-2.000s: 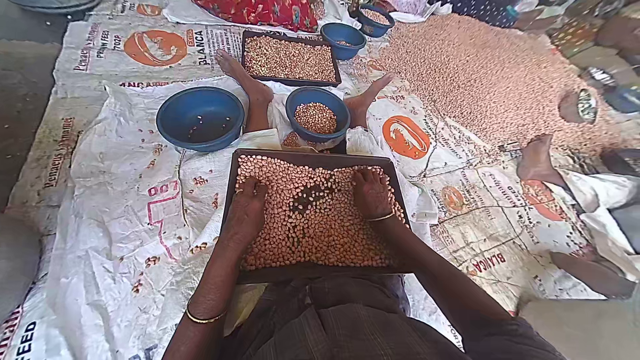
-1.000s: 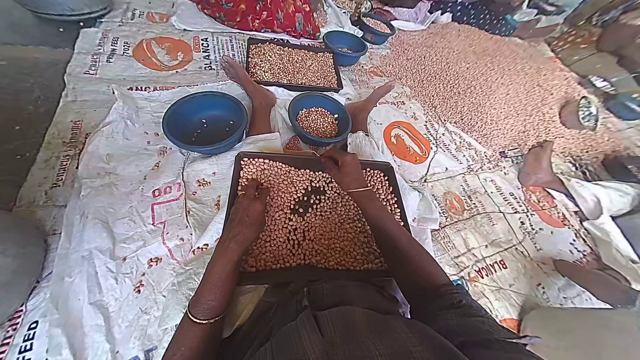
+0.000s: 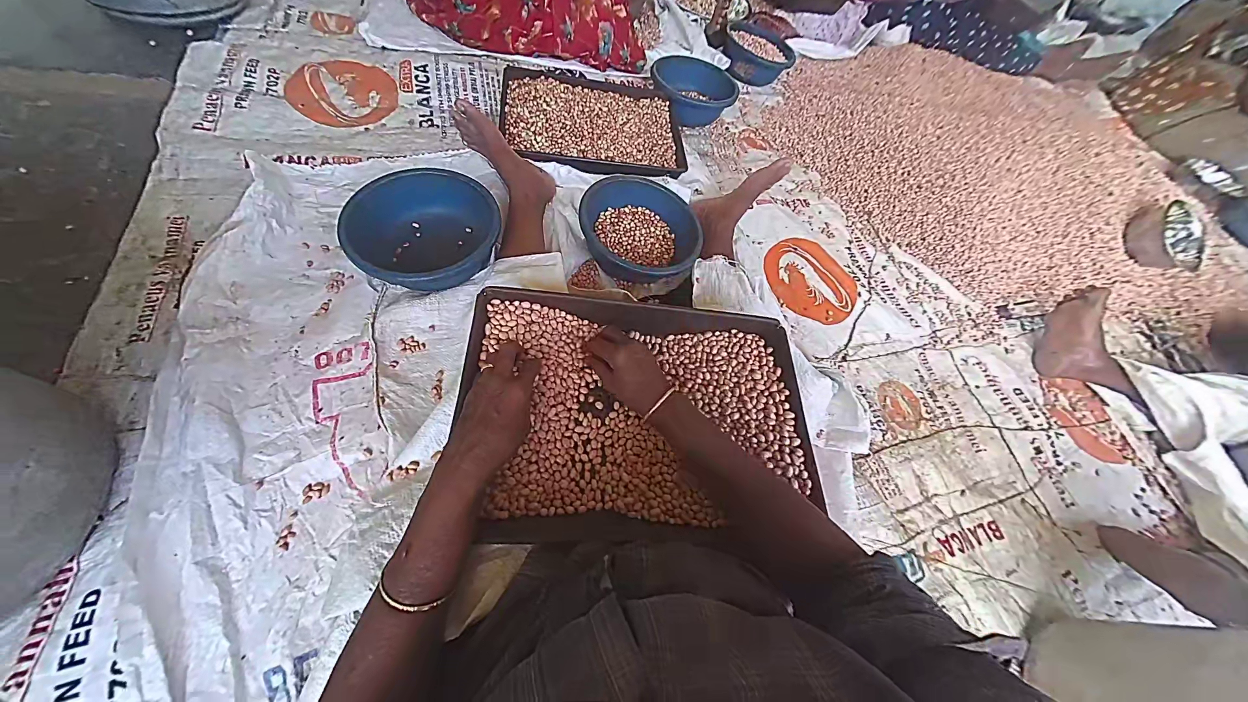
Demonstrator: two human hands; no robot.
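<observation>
A dark rectangular tray [image 3: 795, 390] full of shelled nuts or kernels [image 3: 575, 458] lies across my lap. My left hand [image 3: 499, 400] rests on the kernels near the tray's left side, fingers bent down. Close to the tray's far edge, left of its middle, my right hand [image 3: 629, 370] touches the kernels with curled fingertips. Whether either hand pinches a kernel cannot be made out. Just beyond the tray stands a blue plastic basin [image 3: 597, 234] with kernels inside. Another blue basin [image 3: 419, 234], to its left, holds only scattered bits.
Printed woven feed sacks [image 3: 263, 370] cover the floor. Farther off are a second dark tray [image 3: 593, 161] of kernels and two blue basins [image 3: 694, 96]. A broad heap of kernels [image 3: 936, 166] spreads at the upper right, with a metal bowl [image 3: 1182, 234] near it. Other people's feet [image 3: 1072, 336] and clothing are around.
My right hand was over the tray's far edge near the basin one second ago; now it is lower and farther left, on the kernels. My left hand stays at the tray's left side.
</observation>
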